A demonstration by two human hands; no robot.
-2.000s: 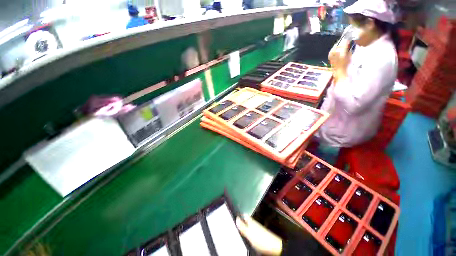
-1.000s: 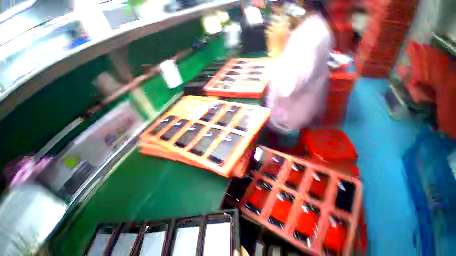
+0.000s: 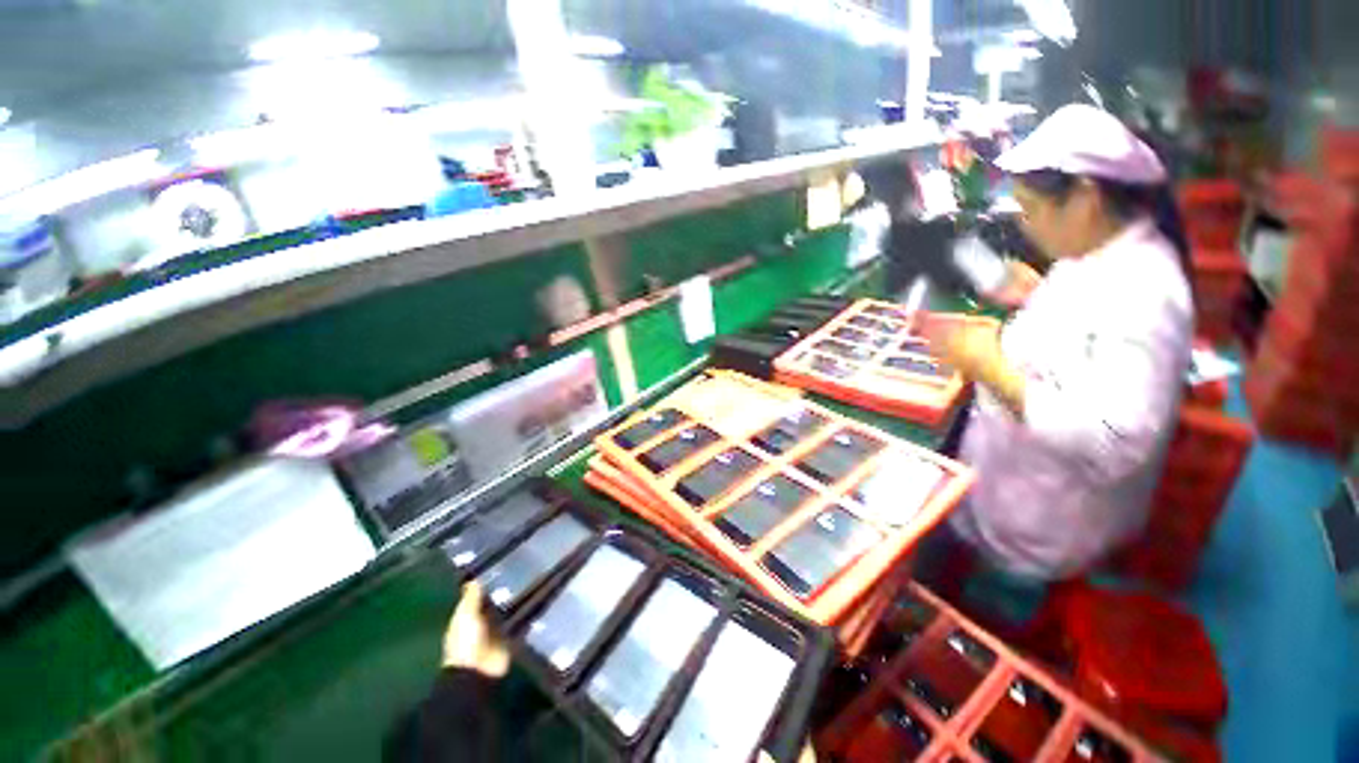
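A black tray [image 3: 596,663] with several phones side by side, their screens pale and lit, is tilted over the green bench at the lower middle. My left hand [image 3: 476,638] grips its near left edge. Only a fingertip of my right hand [image 3: 806,754] shows at the bottom edge of the picture, by the tray's right end; the rest is cut off. The tray's far side is close to a stack of orange trays [image 3: 604,480] holding dark-screened phones.
Another orange tray [image 3: 976,716] of phones is lower right. A co-worker [image 3: 1081,373] in pale pink stands beyond, by more orange trays [image 3: 942,391]. A white sheet [image 3: 224,559] and picture pages [image 3: 522,425] lean along the green panel. A red stool [image 3: 1140,656] is at right.
The black tray has come up from the lower edge and lies tilted beside the orange stack. My left hand has come into view on it. The view has swung back left.
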